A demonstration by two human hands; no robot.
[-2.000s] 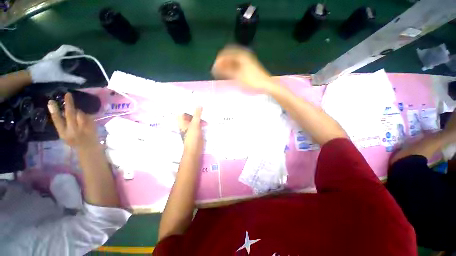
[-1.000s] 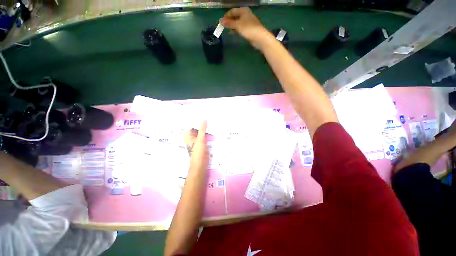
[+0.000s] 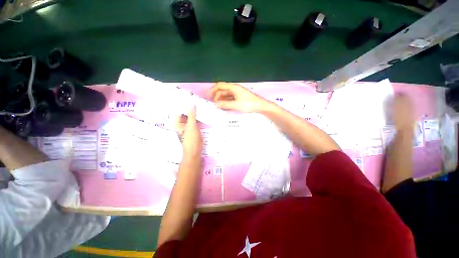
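Note:
A long white label strip lies slanting over the pink bench, partly overexposed. My left hand holds it near its middle, thumb on top. My right hand is at the strip's right part, fingers bent; whether it holds a sticker cannot be told. Black cylinders stand on the green conveyor: one shows no sticker on top, while the one to its right and another carry white stickers.
White label sheets lie right of centre, and other white sheets lie left. Black cylinders lie at the far left near a white cable. A slanting grey bar crosses at right. Neighbouring people's arms show at both sides.
My right hand has come back from the cylinder on the conveyor to the strip. That cylinder now carries a sticker and sits further right. The right neighbour's arm has moved up over the bench.

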